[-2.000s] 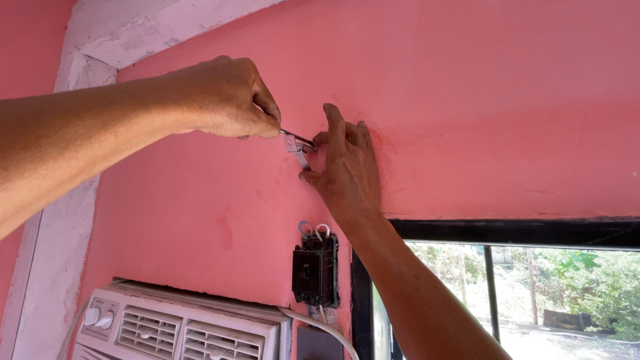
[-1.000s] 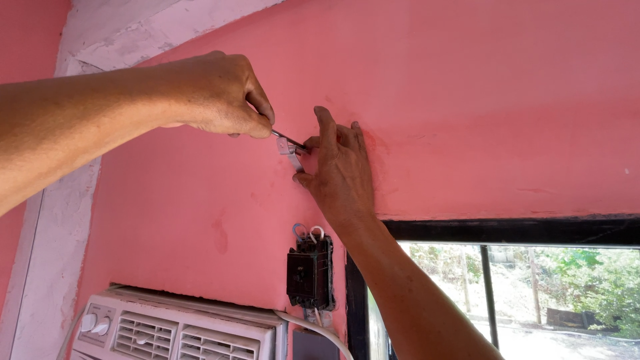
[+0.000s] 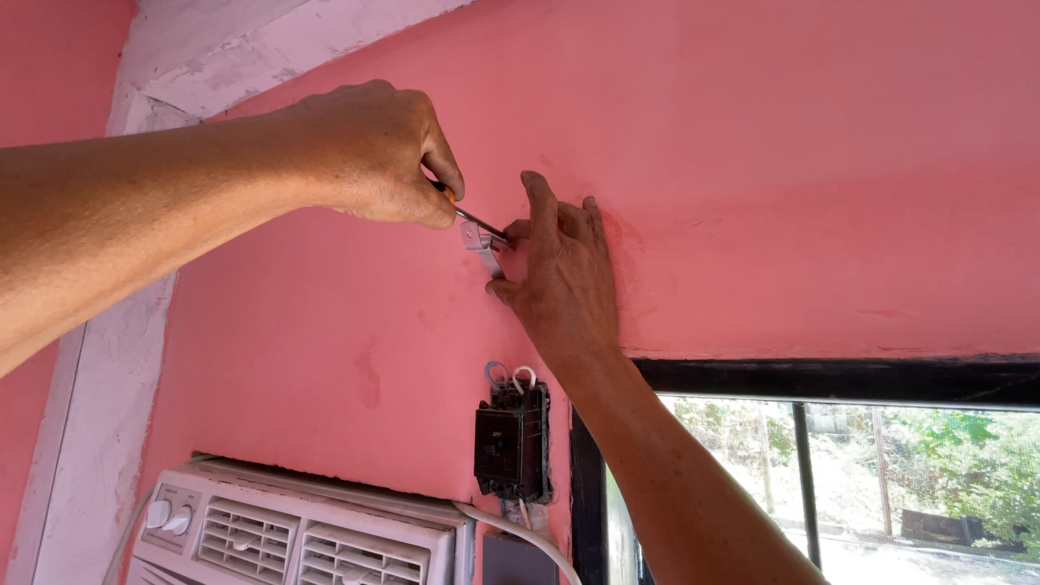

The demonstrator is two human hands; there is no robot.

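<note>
From the left, my left hand [image 3: 390,154] grips the handle of a screwdriver [image 3: 481,223], a bit of orange and black showing between the fingers. The metal shaft slants down right to my other hand's fingertips. A small bent metal bracket [image 3: 489,253] is at the pink wall [image 3: 325,325], just under the shaft. My right hand [image 3: 569,276] rests at the wall, its thumb at the bracket's lower end and a fingertip by the screwdriver's tip. Whatever the tip touches is hidden by the fingers.
Below the hands, a black circuit breaker [image 3: 510,447] with looped wires is set in the wall. A window air conditioner [image 3: 309,520] is at the lower left, a pale cable [image 3: 528,536] beside it. A black-framed window [image 3: 845,378] is at the lower right.
</note>
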